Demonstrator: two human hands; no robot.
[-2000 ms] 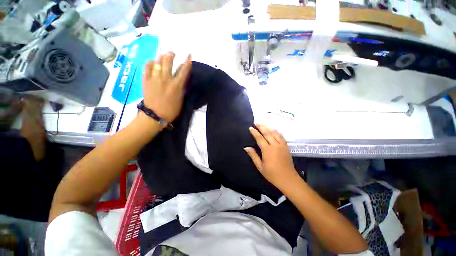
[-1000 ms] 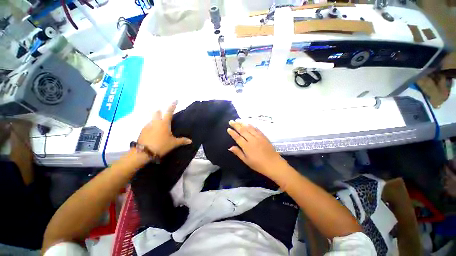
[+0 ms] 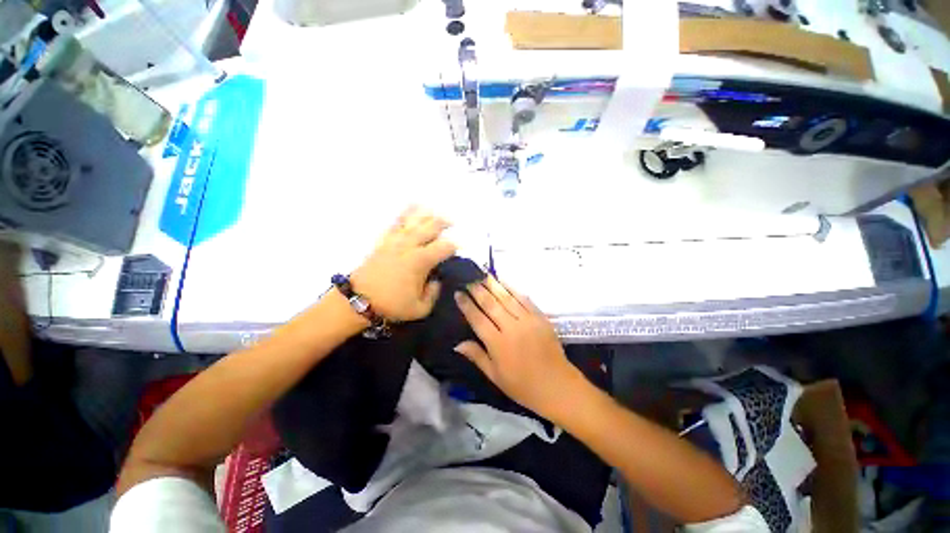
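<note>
A black fabric panel [image 3: 354,401] hangs from the front edge of the white machine table into the lap, with white fabric [image 3: 427,422] beside it. My left hand [image 3: 404,269] rests on its upper left part, fingers bent, holding the cloth near the table edge. My right hand [image 3: 513,338] lies on the right side of the black cloth, fingers together and pointing up-left. Only a small black end of the cloth shows between the hands. The presser foot and needle area [image 3: 505,172] is behind the hands, apart from the cloth.
Black-handled scissors [image 3: 669,161] lie under the machine arm. A grey fan-vented box [image 3: 63,167] stands at the left. A red basket [image 3: 248,489] is left of the lap; a cardboard box [image 3: 830,448] with patterned cloth is at the right. Part of another person [image 3: 42,416] shows at far left.
The black cloth has been drawn back from the table toward the lap. My hands have come closer together, with my left hand shifted right and its fingers now bent over the cloth.
</note>
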